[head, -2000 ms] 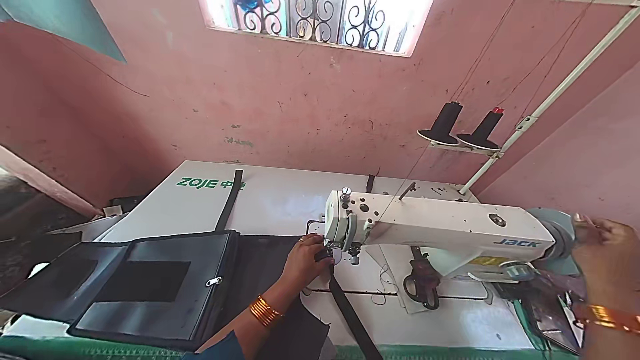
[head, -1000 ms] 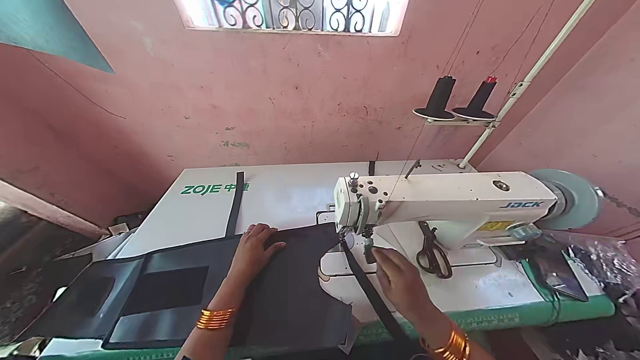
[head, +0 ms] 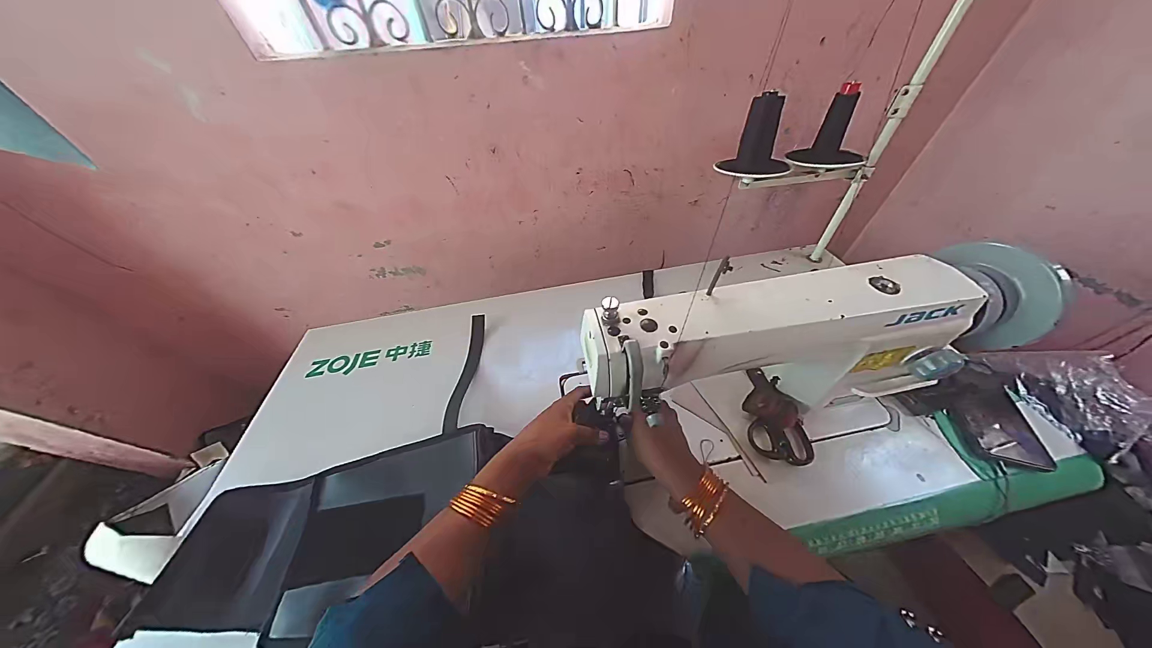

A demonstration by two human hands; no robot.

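Note:
A white Jack sewing machine stands on the white table. Under its needle end, my left hand grips the edge of the black fabric, fingers bunched around it. Close by on the right, my right hand is at the presser foot, its fingertips partly hidden by the machine head; whether they pinch the fabric is unclear. The black fabric spreads left and hangs over the table's front edge, with a black panel piece on it. Dark-handled scissors lie beneath the machine arm.
Two black thread cones sit on a stand behind the machine. A black strap lies across the white table. The handwheel is at the right, near a dark flat object and crumpled clear plastic. Green cloth covers the front edge.
My left hand has moved from the middle of the fabric to the needle area. My right hand, at the handwheel two seconds ago, is now beside the presser foot. The fabric has shifted.

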